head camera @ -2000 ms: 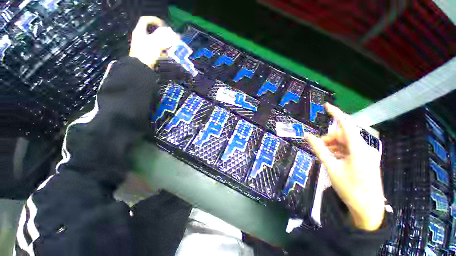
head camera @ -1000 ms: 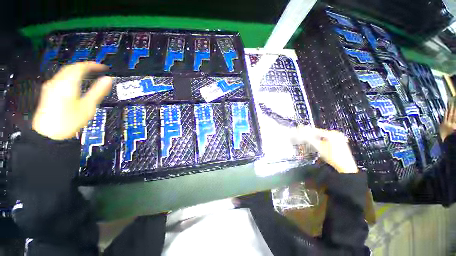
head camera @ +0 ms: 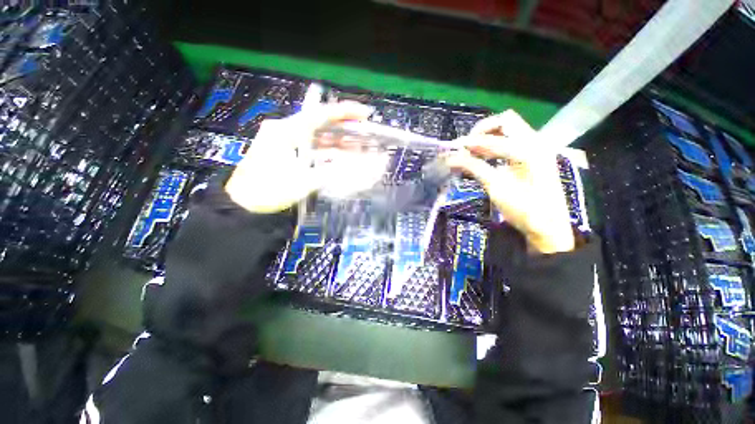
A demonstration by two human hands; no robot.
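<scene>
My left hand (head camera: 277,157) and my right hand (head camera: 517,170) are raised over the black blister tray (head camera: 372,313). Between them they hold a see-through, glossy film sheet (head camera: 389,195) by its upper edge. The film hangs down over the middle of the tray and is blurred by glare. Blue boards show in the tray pockets, one at the lower left (head camera: 161,207) and one at the lower right (head camera: 468,258). Others show dimly through the film. The fingertips of both hands are blurred.
Tall black tray stacks with blue boards stand at the left (head camera: 74,157) and right (head camera: 662,273). A white-bordered sheet (head camera: 574,186) lies right of the tray, partly behind my right hand. A pale slanting bar (head camera: 633,70) crosses the upper right.
My right hand has come from the sheet stack at the right to above the tray, now with the film. My left hand has moved in and holds the film too. The view has shifted.
</scene>
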